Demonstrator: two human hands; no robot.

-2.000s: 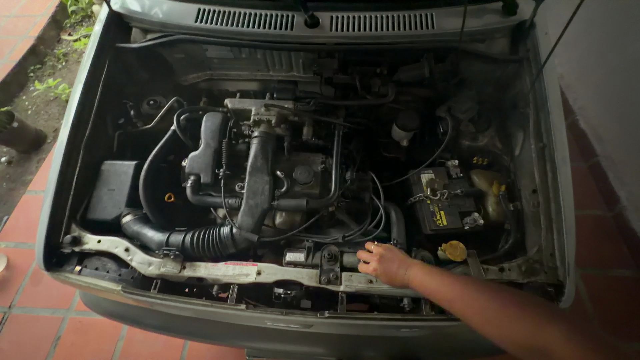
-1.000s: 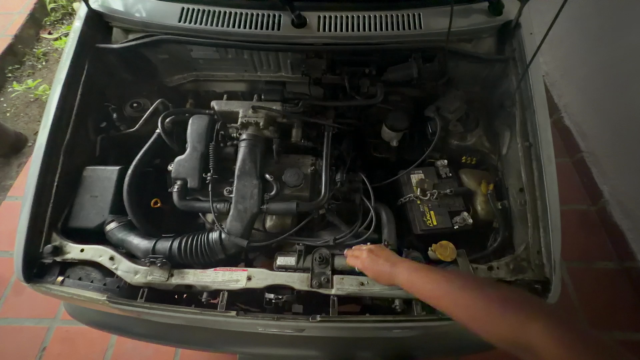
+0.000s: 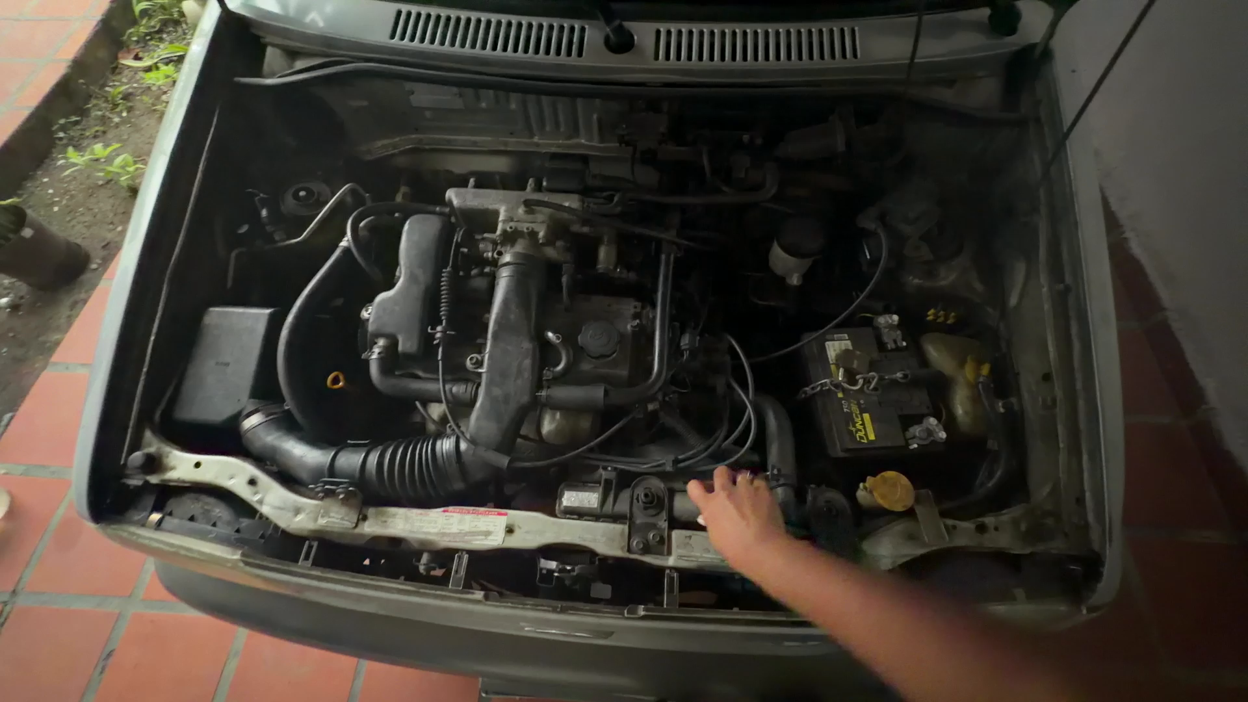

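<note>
My right hand (image 3: 741, 512) reaches in from the lower right, palm down, over the top of the radiator (image 3: 682, 502) behind the pale front crossmember (image 3: 575, 534). Its fingers are slightly spread, and whether they touch the radiator is unclear. Just behind the fingertips run thin black cables (image 3: 746, 419) and a thick radiator hose (image 3: 777, 439). To the right sit the car battery (image 3: 848, 400), with a chain across its top, and a yellow reservoir cap (image 3: 889, 490). My left hand is out of view.
The engine (image 3: 595, 341) fills the middle of the bay. A ribbed air intake hose (image 3: 409, 468) leads left toward a black box (image 3: 224, 361). A thin rod (image 3: 1102, 88) rises at the right beside a grey wall (image 3: 1180, 175). The bumper (image 3: 487, 634) borders red floor tiles (image 3: 283, 668).
My right hand stays near the radiator top, its fingers more spread than one second ago. The view has shifted slightly.
</note>
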